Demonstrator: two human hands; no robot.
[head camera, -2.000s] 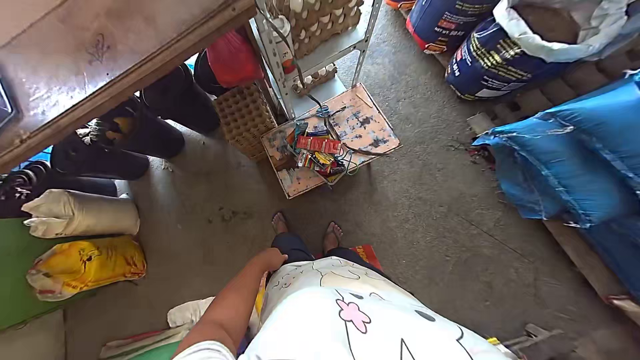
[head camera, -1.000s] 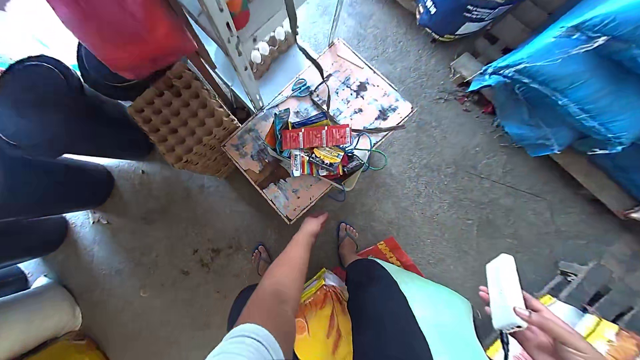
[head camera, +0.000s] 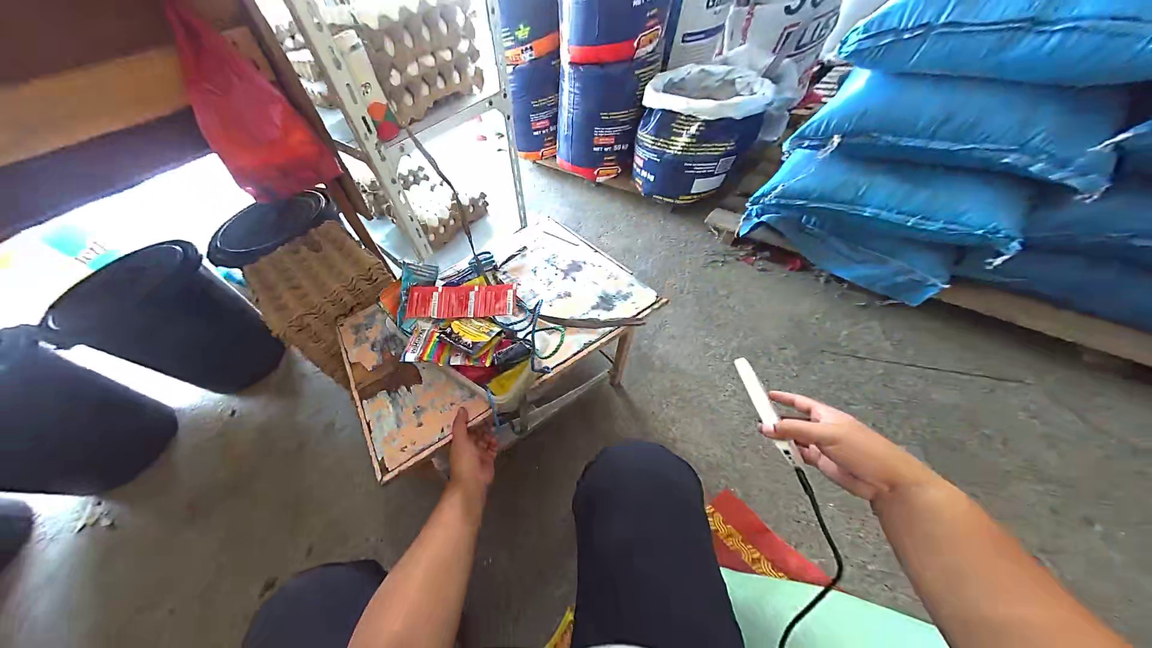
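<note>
My left hand (head camera: 472, 450) grips the near edge of a low wooden table (head camera: 414, 432) with worn, peeling paint, its thumb on top and its fingers at the edge or below. In my right hand (head camera: 832, 441), over the floor at the right, is a slim white device (head camera: 758, 396) with a black cord (head camera: 823, 522) hanging from its lower end. On the table lie a strip of red sachets (head camera: 461, 301), several colourful packets (head camera: 450, 344), scissors with blue handles (head camera: 483, 263) and a tangle of cords (head camera: 540, 337). A pale plastic container (head camera: 511, 387) is at the table's near side.
Black buckets (head camera: 162, 306) and stacked egg trays (head camera: 310, 283) stand left of the table. Behind it rises a metal shelf (head camera: 450, 117) with more egg trays. Blue sacks (head camera: 945, 135) lie on a wooden pallet (head camera: 1053, 315) at the right, near an open sack (head camera: 702, 135). A red bag (head camera: 247, 117) hangs at upper left.
A second ago my left hand was near the table's front edge; now it grips that edge. My right hand, with the white device, has come nearer the table. The view has tilted up.
</note>
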